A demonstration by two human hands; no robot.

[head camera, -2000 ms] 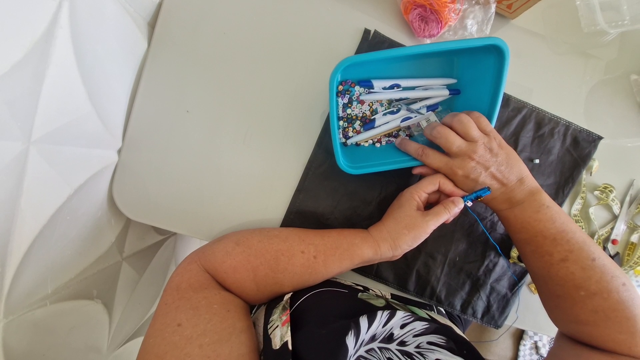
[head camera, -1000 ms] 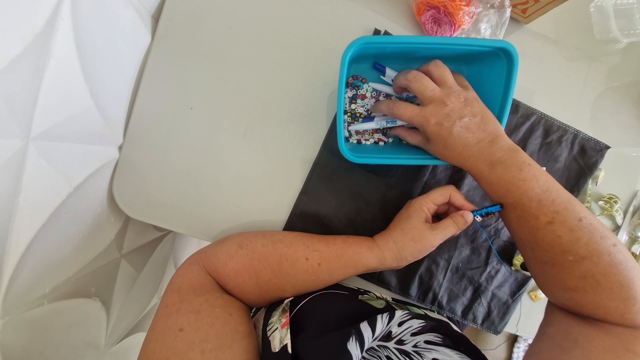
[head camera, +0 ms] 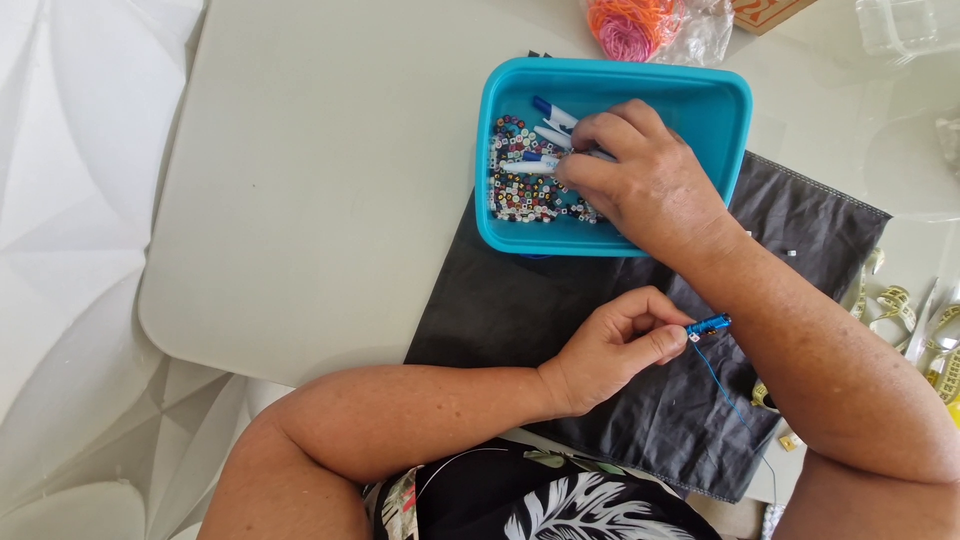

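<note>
My left hand [head camera: 622, 349] pinches a small rod wrapped in blue thread [head camera: 709, 326], with a white letter bead [head camera: 694, 337] at its side and a loose blue thread [head camera: 724, 390] trailing down from it. Above it, my right hand [head camera: 645, 165] reaches into a turquoise plastic container [head camera: 739, 150], its fingers on white pens with blue parts [head camera: 529, 166]; whether they grip a pen I cannot tell. Small letter beads [head camera: 525, 199] cover the container's left side, partly under the pens. The container rests on a black cloth [head camera: 525, 300], overlapping its upper part.
Orange and pink cord [head camera: 634, 26] in a clear bag lies beyond the container, beside a cardboard box [head camera: 769, 11]. A clear plastic tray [head camera: 900, 26] is at the upper right. A yellow tape measure [head camera: 892, 304] and scissors [head camera: 919, 322] lie at the right. Two small beads sit on the cloth.
My right hand has moved from the container's near right corner to over the pens inside. The pens have shifted and bunched under it. My left hand still holds the blue-wrapped rod.
</note>
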